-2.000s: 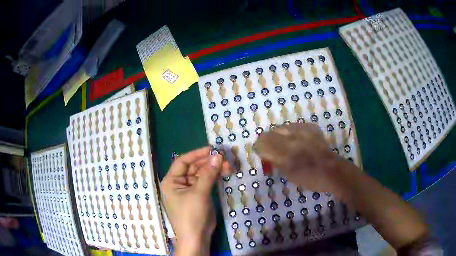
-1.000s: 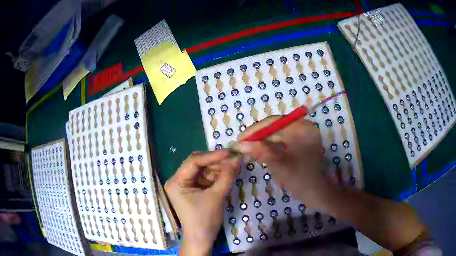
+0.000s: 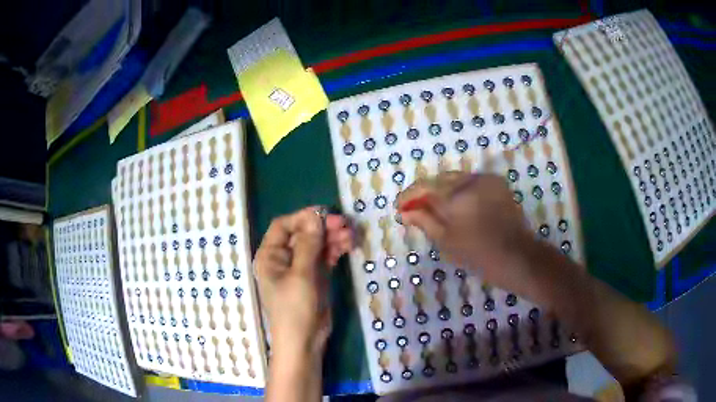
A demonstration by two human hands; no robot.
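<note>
My left hand (image 3: 294,255) is between the main tray and the left tray stack, thumb and finger pinching a small round part (image 3: 320,212) at their tips. My right hand (image 3: 463,220) is over the middle of the white main tray (image 3: 440,173), holding a red pen-shaped tool (image 3: 416,203); its tip is blurred. A thin purple line trails from the tool to the tray's upper right. Dark rings sit in rows on the tray, with some bare tan slots. My right hand and forearm hide part of the rows.
A left tray stack (image 3: 184,212) and a far-left tray (image 3: 82,275) lie partly filled. A right tray (image 3: 628,102) lies angled. A yellow slip (image 3: 275,114) and a red label (image 3: 179,110) lie beyond. Plastic sleeves (image 3: 94,63) are at the far left.
One second ago both hands met at the tool tip by the tray's left side. Now they are apart, the left hand further left and the right hand over the tray. The view has shifted slightly.
</note>
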